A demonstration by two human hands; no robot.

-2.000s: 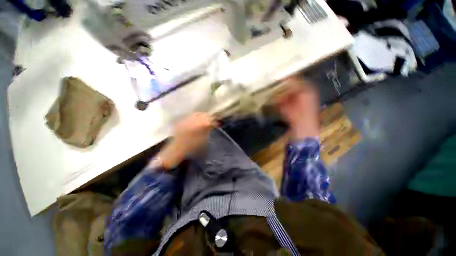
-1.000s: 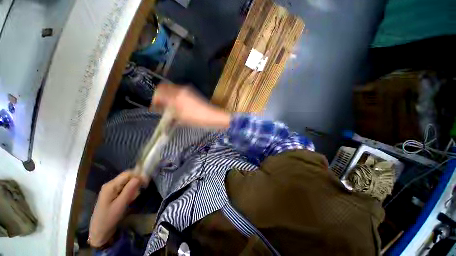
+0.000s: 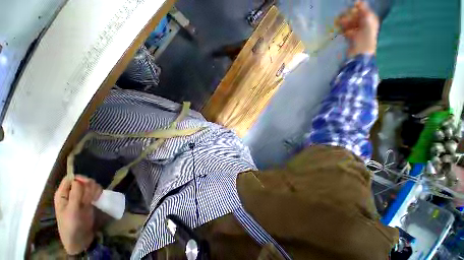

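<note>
My left hand is at the lower left, near the table's edge, with its fingers closed on a khaki tie strip. The strip loops over my striped lap, its far end loose. A white paper scrap sticks out beside the left fingers. My right hand is raised at the upper right and blurred. A thin khaki strip runs from its fingers toward a second white scrap at the bench's edge. How the strip and this scrap join is blurred.
The white machine table curves along the left. A brown wooden bench stands ahead, beside grey floor. A green surface is at the upper right. A clear plastic container and white cords are at the lower right.
My right hand has moved from over my lap to the upper right, beyond the bench. My left hand has moved a little left. The strip stretched between them now hangs from my left hand across my lap.
</note>
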